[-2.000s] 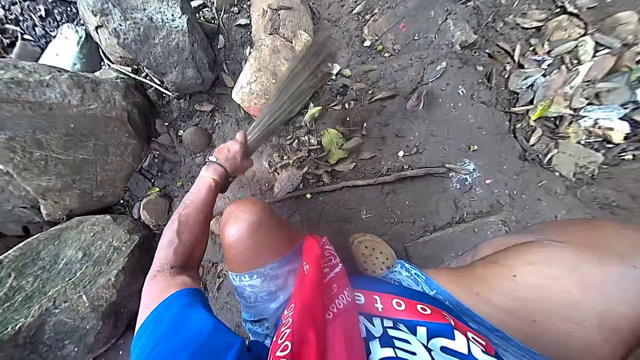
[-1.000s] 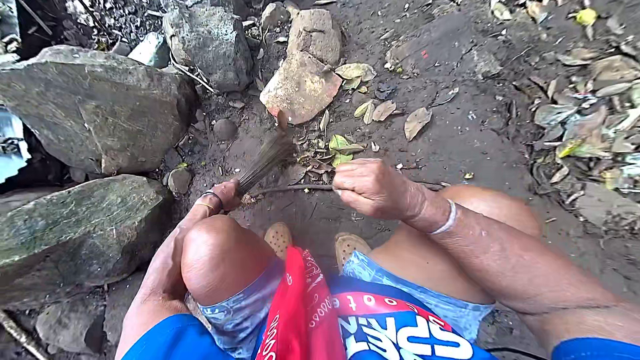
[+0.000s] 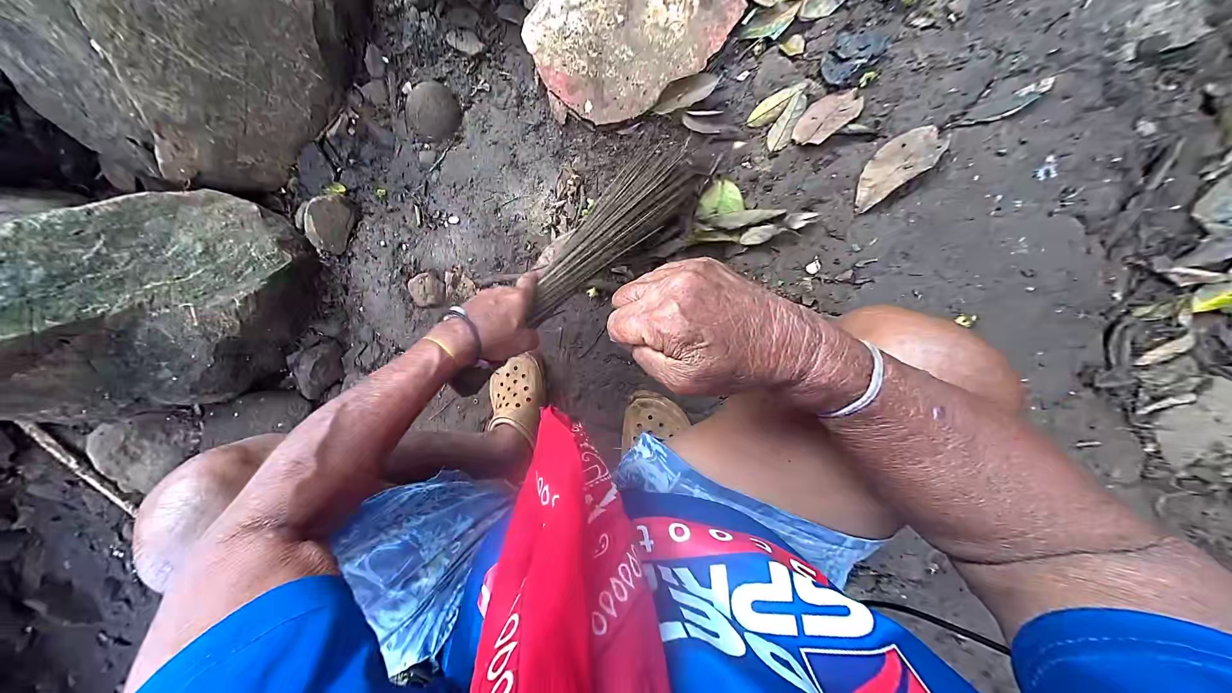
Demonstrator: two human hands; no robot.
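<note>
A stick broom of thin brown bristles [image 3: 621, 226] slants up and right over the damp soil, its bound end in my left hand [image 3: 502, 322], whose fingers are closed around it. My right hand [image 3: 698, 327] is curled into a fist just right of the broom, above my knee and clog. Whether anything sits inside that fist is hidden. Green and yellowish leaves [image 3: 736, 214] lie at the broom's tip. More fallen leaves [image 3: 828, 117] are scattered beyond it, near a pale reddish flat stone [image 3: 630, 53].
Large grey boulders [image 3: 212, 87] and a greenish, mossy rock [image 3: 144, 289] stand on the left. A leaf heap [image 3: 1189, 289] lies along the right edge. A tan clog [image 3: 517, 395] is on my foot below the broom. A red printed cloth [image 3: 568, 568] hangs from my front.
My right hand, out of view two seconds ago, came in by one second ago and remains curled beside the broom. The stick across the soil in the earlier frames no longer shows there. The view has shifted.
</note>
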